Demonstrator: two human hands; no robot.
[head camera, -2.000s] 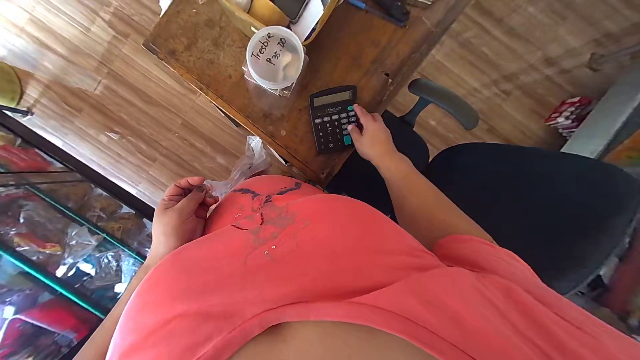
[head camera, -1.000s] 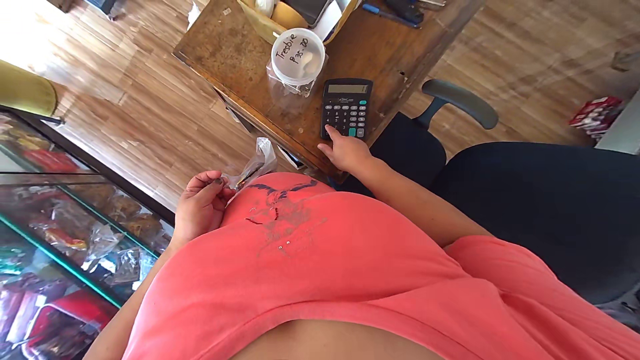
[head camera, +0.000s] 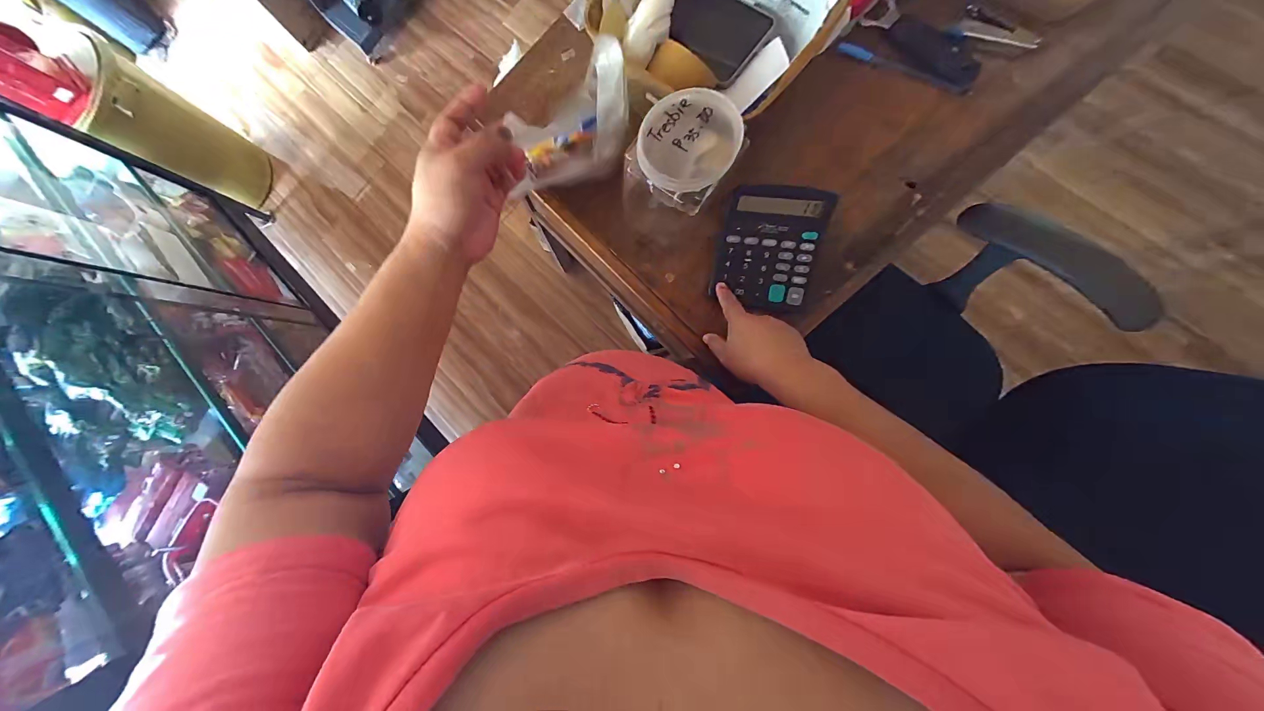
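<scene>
My left hand (head camera: 466, 168) grips the edge of a clear plastic bag (head camera: 583, 148) with small colourful items in it, raised by the near left corner of the wooden desk (head camera: 859, 138). With its index finger my right hand (head camera: 760, 341) touches the lower left keys of a black desktop calculator (head camera: 773, 247); nothing is held in it. Just left of the calculator stands a clear plastic jar (head camera: 689, 143) with a white lid that bears handwriting.
Behind the jar is a tray (head camera: 805, 59) holding a dark phone-like device. Pliers (head camera: 997, 35) and a blue pen-like tool lie farther right. A black office chair (head camera: 1126, 474) with an armrest (head camera: 1066, 262) is at my right. Glass display shelves (head camera: 118, 395) and a yellowish cylindrical bin (head camera: 178, 128) are at left.
My left hand has moved from beside my belly out to the desk corner with the plastic bag. My right index finger has stayed on the calculator, shifting toward its lower left keys.
</scene>
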